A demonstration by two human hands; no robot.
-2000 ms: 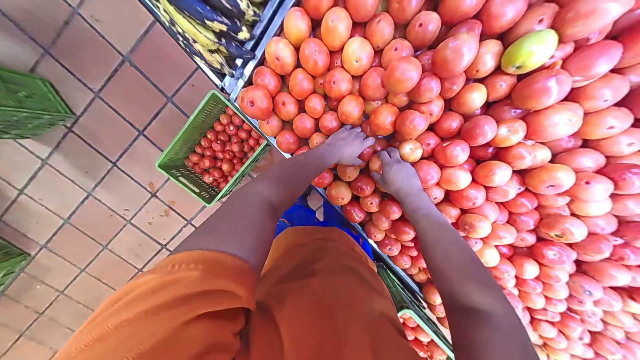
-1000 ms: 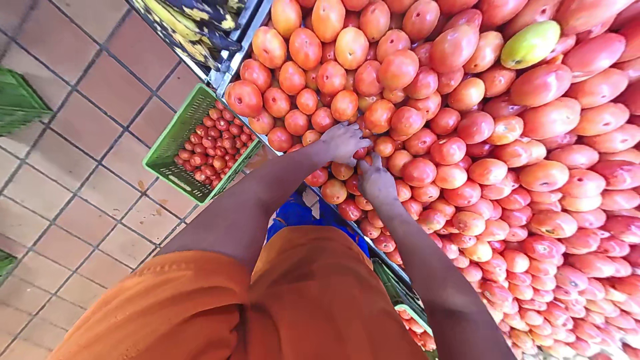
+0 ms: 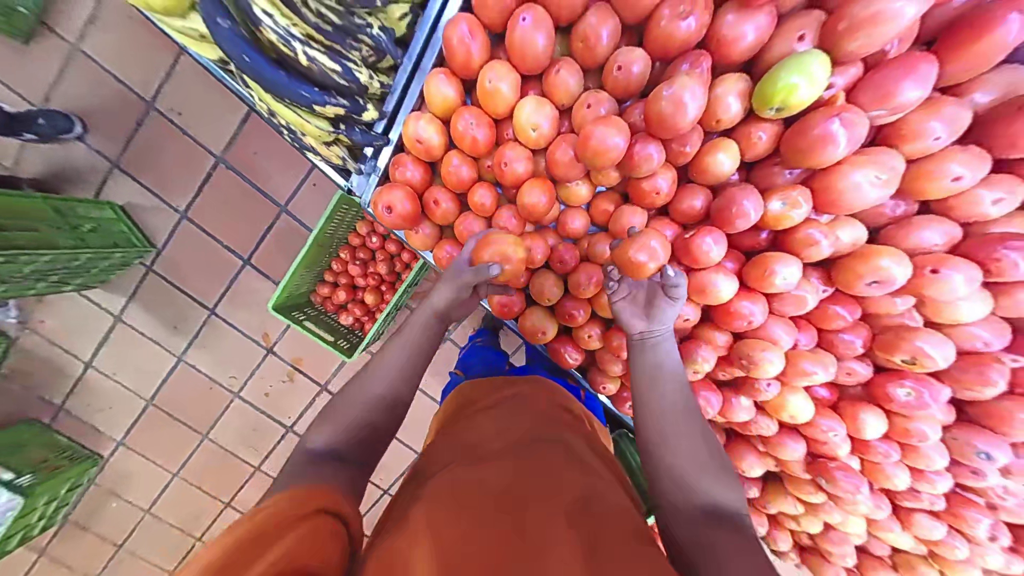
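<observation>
My left hand (image 3: 468, 280) holds an orange-red tomato (image 3: 500, 254) between thumb and fingers, over the near edge of a large sloping heap of red tomatoes (image 3: 752, 360). To its right, my right hand (image 3: 646, 300) is turned palm up, its fingers around another tomato (image 3: 642, 253) just above the heap. The two hands are apart. One yellow-green tomato (image 3: 792, 83) lies among the red ones farther back.
A green plastic crate (image 3: 308, 268) with small red tomatoes stands left of the display edge. Dark, spotted plantains (image 3: 320, 64) fill a bin at the upper left. More green crates (image 3: 68, 240) and a person's shoe (image 3: 40, 126) are on the tiled floor (image 3: 208, 336).
My hands, close together among the tomatoes before, have moved apart, and each now has a tomato in it. A person's shoe has come into view at the far left.
</observation>
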